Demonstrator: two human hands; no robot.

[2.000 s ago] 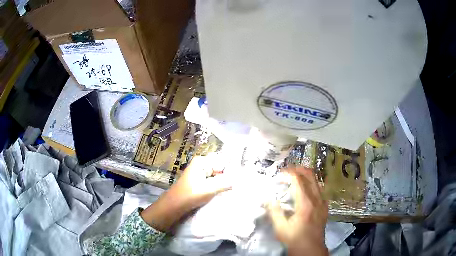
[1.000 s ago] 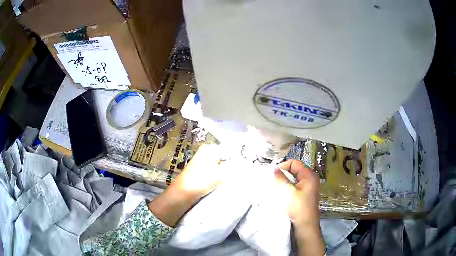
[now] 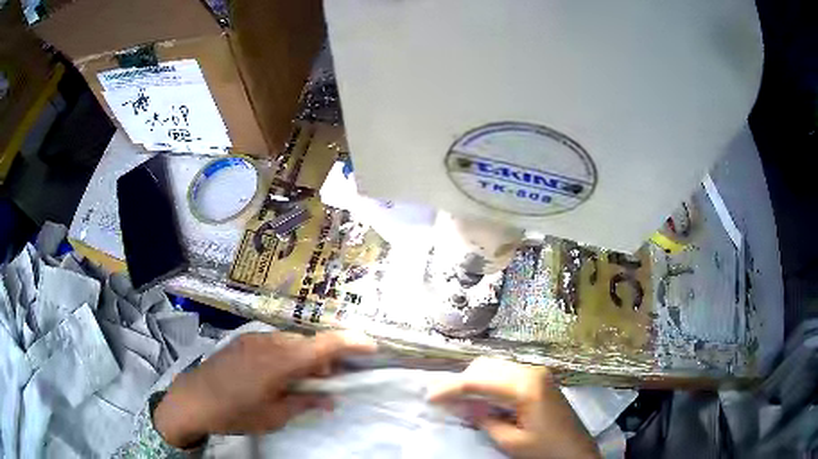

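A white cloth garment (image 3: 359, 421) hangs at the table's front edge, its top edge between my hands. My left hand (image 3: 260, 381) holds the garment at its left side, fingers closed over the edge. My right hand (image 3: 516, 408) pinches it at the right. Both hands are slightly blurred. The cream machine housing (image 3: 556, 81) with the TAKING TK-808 logo is above the table. Below it the round metal lower die (image 3: 466, 300) is brightly lit, with no cloth on it. The attaching head is lost in glare.
A phone (image 3: 151, 222), a tape roll (image 3: 224, 189) and a small dark metal part (image 3: 285, 220) lie left of the machine. A cardboard box (image 3: 278, 76) stands behind them. Yellow tape (image 3: 668, 240) and a white strip (image 3: 723, 212) are at right. Grey-white garments (image 3: 63, 359) are heaped at left.
Both hands and the garment have moved back from the lit die to the table's front edge, towards me. The lower die has come into view.
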